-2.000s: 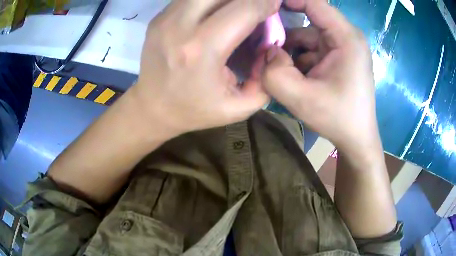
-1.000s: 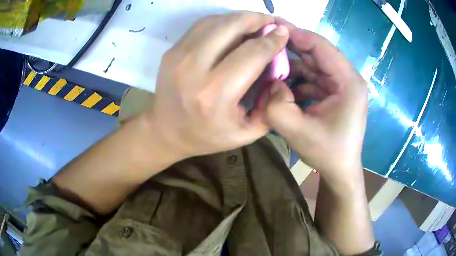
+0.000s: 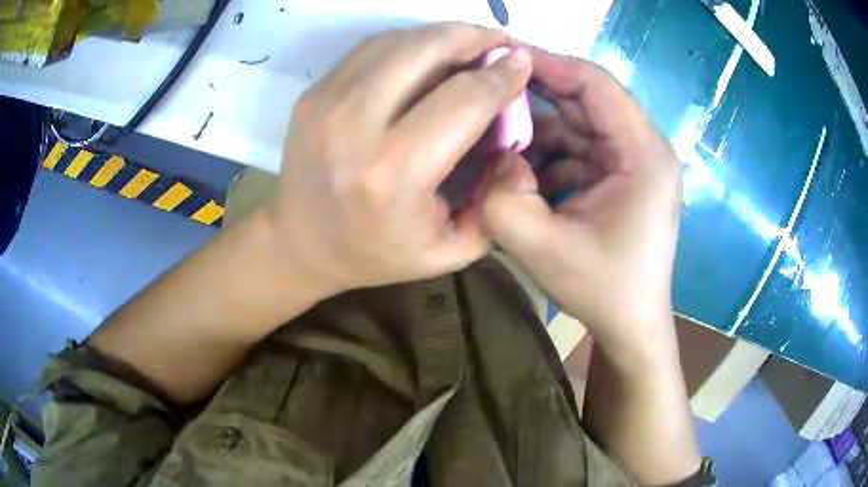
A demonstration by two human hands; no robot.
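Observation:
A small pink watch case (image 3: 515, 124) is held up between my two hands in the upper middle of the view, edge towards me. My left hand (image 3: 366, 171) wraps it from the left, with fingertips at its top end. My right hand (image 3: 600, 190) holds it from the right, with the thumb at its lower end, near a small dark spot on the edge. Most of the case is hidden by my fingers. I cannot tell if a small part is pinched there.
White bench surface (image 3: 276, 105) with black scraps and a black cable (image 3: 181, 71). A yellow-covered box (image 3: 38, 29) is at upper left. A white-handled knife (image 3: 747, 40) lies on the green mat (image 3: 704, 219). Cardboard boxes (image 3: 728, 376) stand below, right.
Compared with two seconds ago, the hands, the case and the bench sit lower in view. Over the last second the hands shift slightly left and keep nearly the same grip.

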